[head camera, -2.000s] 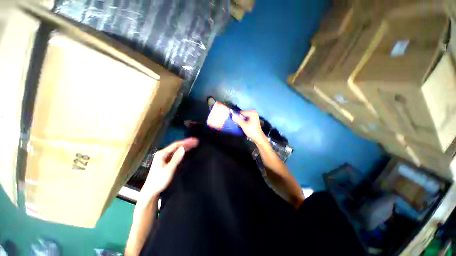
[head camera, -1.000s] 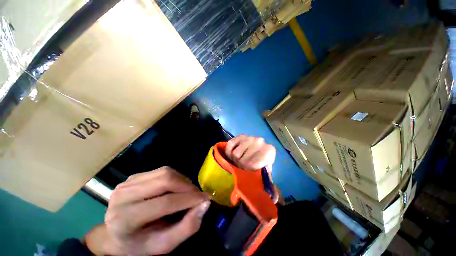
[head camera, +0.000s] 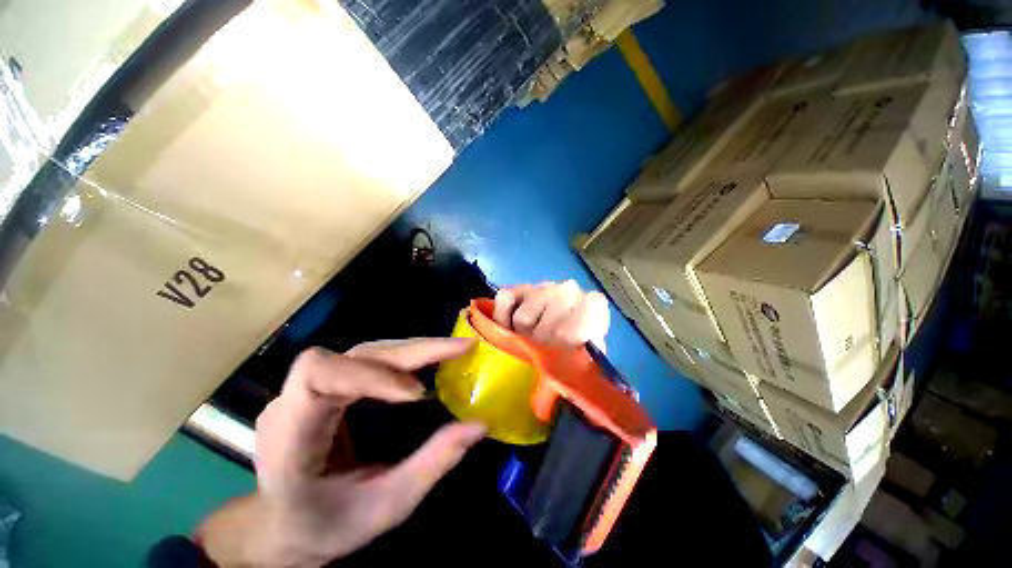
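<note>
An orange and blue tape dispenser (head camera: pixel 594 416) with a black roller and toothed edge is near my body at the centre. A yellow tape roll (head camera: pixel 499 388) sits in it. My right hand (head camera: pixel 552 313) holds the dispenser from behind, its fingers curled over the orange frame. My left hand (head camera: pixel 353 444) is at the left side of the roll, thumb and fingers apart, fingertips close to the yellow surface. Whether they touch it is unclear. No tape end can be made out.
A large tan carton (head camera: pixel 300 144) marked V28 lies at the left, above a green surface (head camera: pixel 67 499). A film-wrapped surface (head camera: pixel 466 56) is behind it. Strapped cartons (head camera: pixel 777 244) stand at the right on the blue floor (head camera: pixel 522 183). A white roll (head camera: pixel 773 466) lies at the lower right.
The dispenser came up close to the body, then shifted slightly right and turned. My left thumb and fingers, pinched together one second ago, have spread apart beside the roll.
</note>
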